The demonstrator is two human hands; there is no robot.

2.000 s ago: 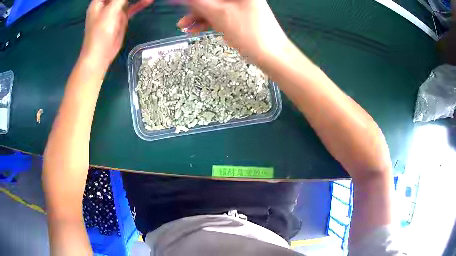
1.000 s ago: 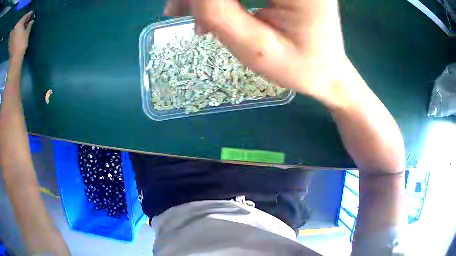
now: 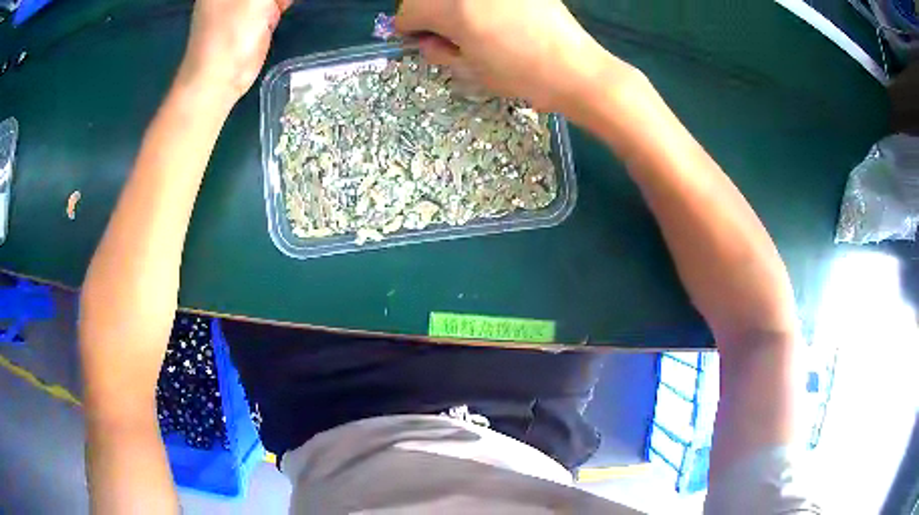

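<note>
A clear plastic box [image 3: 423, 233] full of small metal pieces [image 3: 403, 151] lies in front of me on the dark green bench. My left hand [image 3: 237, 40] is beyond the box's far left corner, partly cut off by the top edge. Its fingertips meet the picture's rim, and what they hold cannot be seen. My right hand [image 3: 474, 40] is over the box's far edge with its fingers curled. Its fingertips are hidden, so any part in them cannot be told. A small purple item [image 3: 383, 25] lies beside the right hand.
A green label [image 3: 492, 327] is on the near bench edge. A crumpled clear bag [image 3: 880, 191] lies at the right. A small orange-tan scrap [image 3: 73, 204] and part of another clear box [image 3: 6, 171] are at the left. A blue crate [image 3: 234, 412] with black parts stands below the bench.
My left hand has come back from the far left bench to beyond the box. My right hand has moved up and away from me. The view has shifted slightly.
</note>
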